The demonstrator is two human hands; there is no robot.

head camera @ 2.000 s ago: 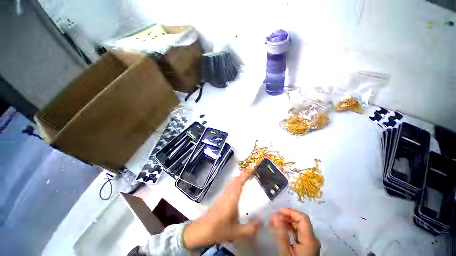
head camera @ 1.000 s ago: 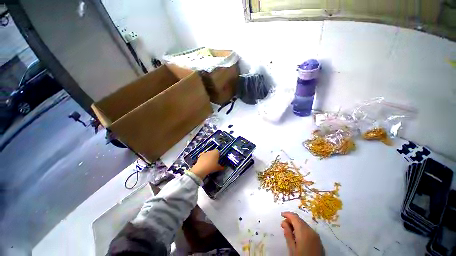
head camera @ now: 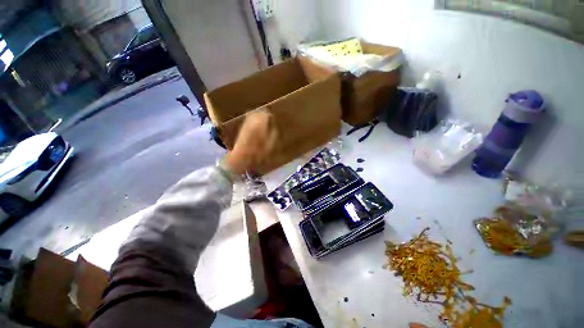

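Observation:
My left hand [head camera: 257,142] is blurred, raised in front of the brown carton's near wall at the table's left end. Whether it holds anything cannot be told. Black phone frames [head camera: 314,232] with silvery edges lie in overlapping rows right of and below the hand, apart from it. A tangled heap of yellow-gold flex parts [head camera: 419,266] lies to their right, with a second heap [head camera: 477,315] cut by the bottom edge. Only a skin-coloured sliver, likely my right hand [head camera: 417,325], shows at the bottom edge; the rest is out of the picture.
The large open carton [head camera: 307,118] stands at left, another lined carton [head camera: 368,96] behind it. A checkered sheet [head camera: 304,178] lies by the frames. A purple bottle [head camera: 506,138], crumpled clear bag [head camera: 445,146] and gold-filled zip bags [head camera: 519,230] are near the wall. A white bin [head camera: 234,269] is below.
The view has swung left, showing more street. My left hand has left the phone frames and moved up and left to the carton. My right hand has dropped almost out of view.

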